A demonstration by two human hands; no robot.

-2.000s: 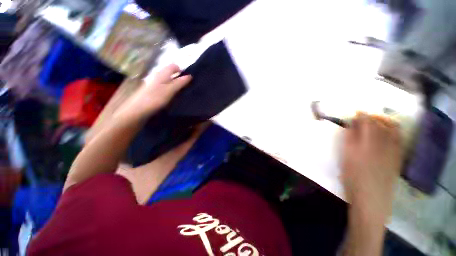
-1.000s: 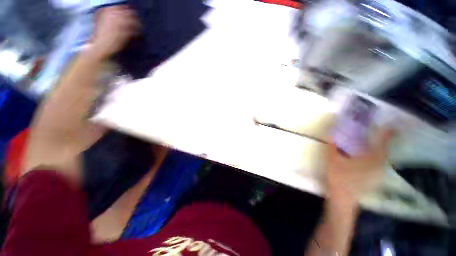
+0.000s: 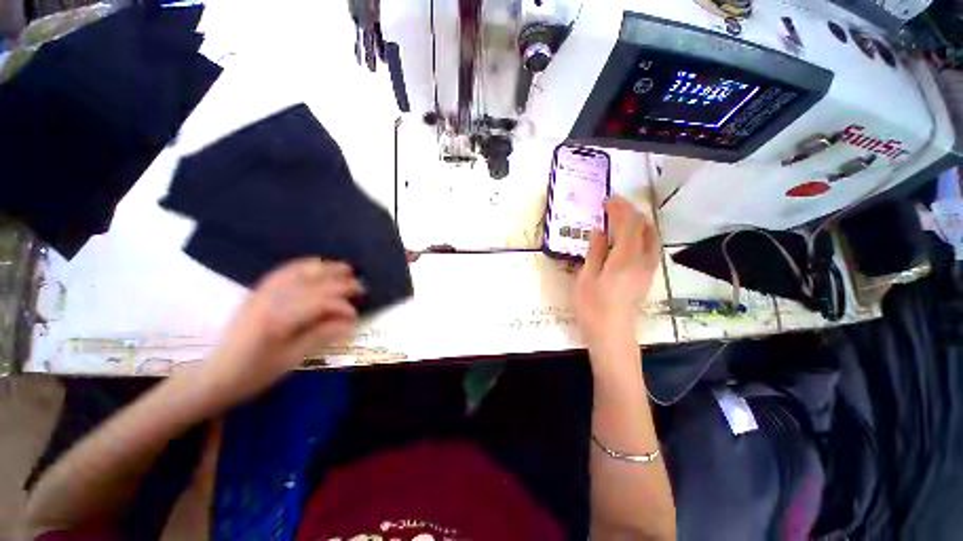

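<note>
Black cut pieces [image 3: 290, 201] lie overlapping and slightly fanned on the white table, left of the needle area. My left hand [image 3: 296, 317] is at their near right corner, its curled fingers holding the edge. A smartphone [image 3: 578, 201] with a lit screen lies right of the needle plate [image 3: 454, 206]. My right hand [image 3: 618, 269] is at the phone's lower right side, fingers slightly apart, thumb touching its edge; it does not grip the phone. The presser foot [image 3: 459, 148] stands above the plate with no fabric under it.
A fanned black stack [image 3: 106, 116] lies at the far left. The machine's control panel [image 3: 702, 90] is behind the phone. A black scrap [image 3: 739, 264], a cord, scissors [image 3: 829, 285] and a slim tool [image 3: 702, 306] lie at right. Dark garments [image 3: 739, 454] hang below the table's right edge.
The view has swung right and steadied. My left hand has moved from the dark stack at upper left to the cut pieces on the table. My right hand is now beside the phone.
</note>
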